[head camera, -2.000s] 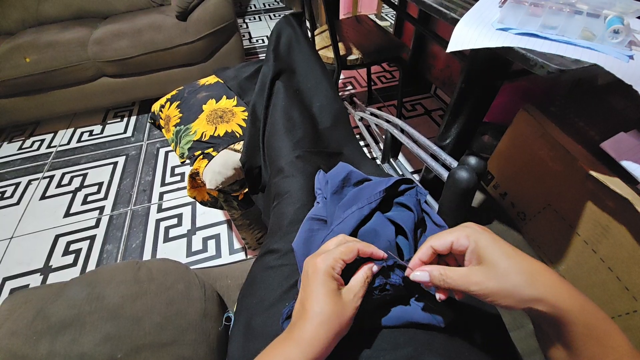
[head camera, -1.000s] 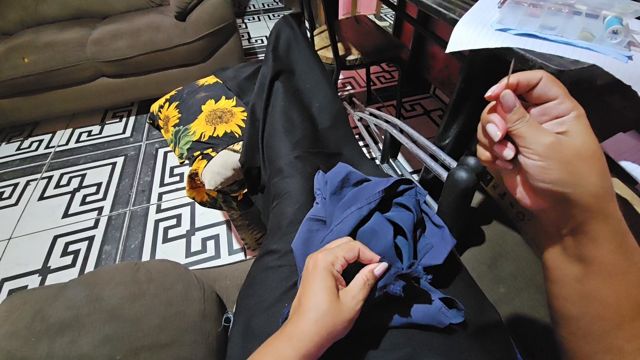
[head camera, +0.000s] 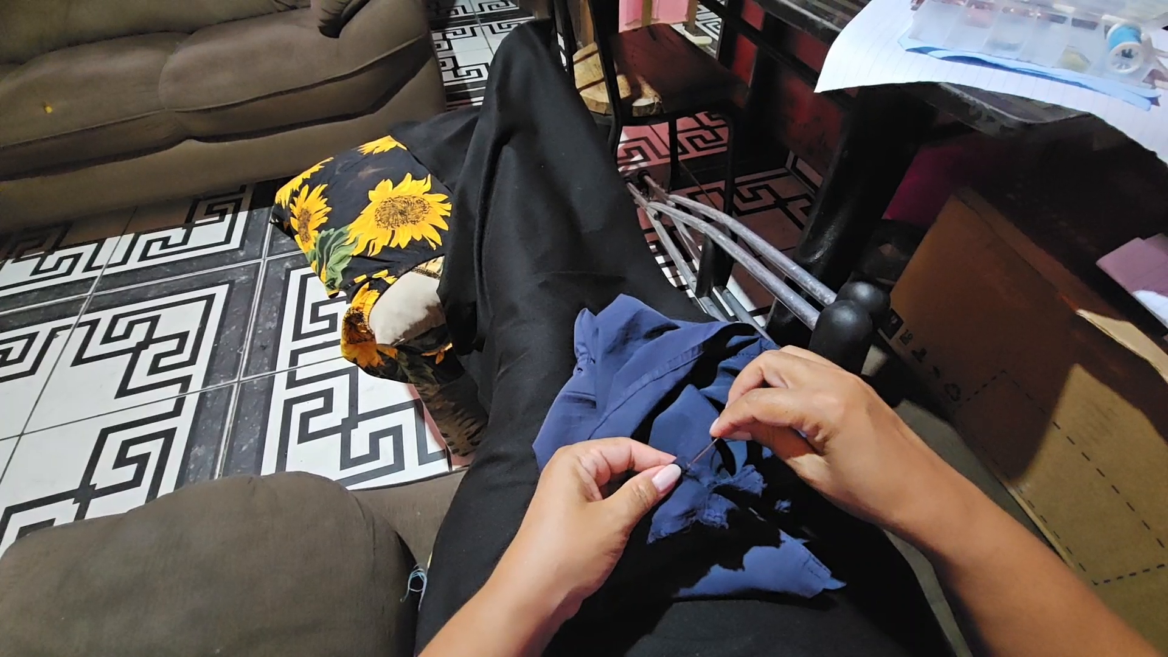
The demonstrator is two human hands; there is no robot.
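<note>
Navy blue cloth point(head camera: 630, 365) lies bunched over my lap on black fabric. My left hand point(head camera: 598, 511) pinches a fold of it between thumb and forefinger. Just to the right, my right hand point(head camera: 812, 429) holds a thin sewing needle point(head camera: 701, 453) between its fingertips, the needle slanting down toward the pinched fold. Whether the point is in the cloth cannot be seen clearly. Any thread on the needle is too fine to make out.
A table at upper right holds lined paper point(head camera: 858, 55), a clear compartment box point(head camera: 995, 36) and a blue thread spool point(head camera: 1124, 47). Below stands a cardboard box point(head camera: 1022, 383). Metal crutch-like tubes point(head camera: 739, 246) lean beside my lap. Sunflower-print fabric point(head camera: 397, 214) hangs left, near a brown sofa point(head camera: 246, 73).
My right hand, raised up at the right with the needle one second ago, has come down to the cloth beside my left hand. My left hand keeps its pinch in about the same place.
</note>
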